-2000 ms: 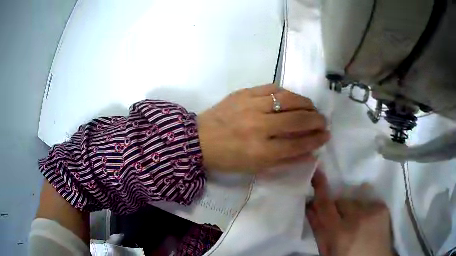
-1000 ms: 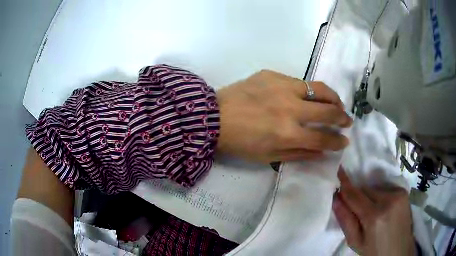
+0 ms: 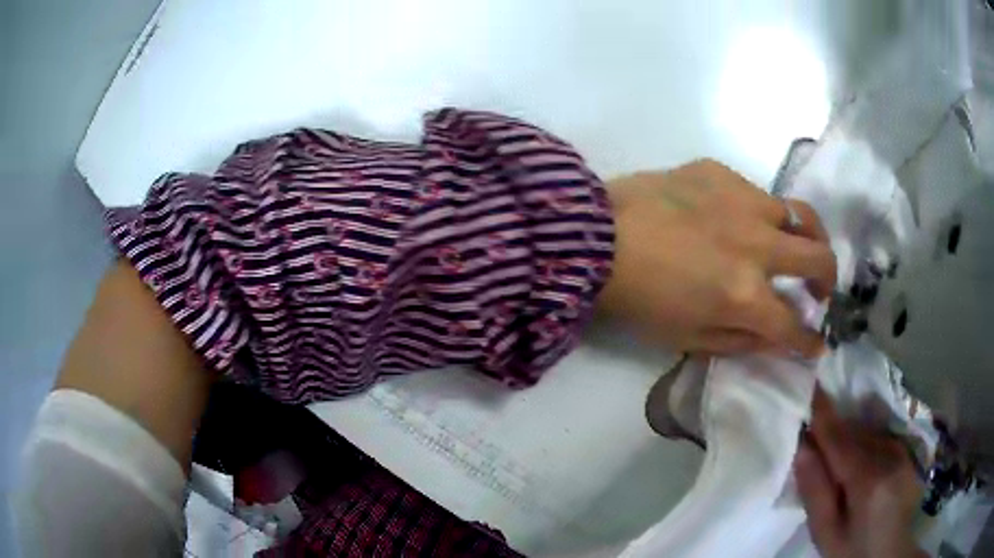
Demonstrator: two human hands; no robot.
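The white garment panel [image 3: 752, 447] runs from the bottom edge up past both hands on the right side of the table. My left hand [image 3: 725, 262], with a ring, reaches in from the left; its curled fingertips pinch the white fabric beside the machine's presser foot area [image 3: 856, 311]. My right hand [image 3: 861, 474] is lower right, blurred and cut off by the bottom edge, its fingers at the fabric's right edge. The needle cannot be made out.
The off-white sewing machine head [image 3: 937, 273] fills the right edge. The slide plate [image 3: 678, 401] shows its rounded end left of the fabric. Ruler marks [image 3: 458, 447] lie along the white table's [image 3: 589, 436] front edge. Dark red checked clothing [image 3: 382, 523] is below it.
Both hands have moved right in the picture with the fabric. The left fingers have curled in more tightly on it. The view has shifted, and more of the slide plate's rounded end shows.
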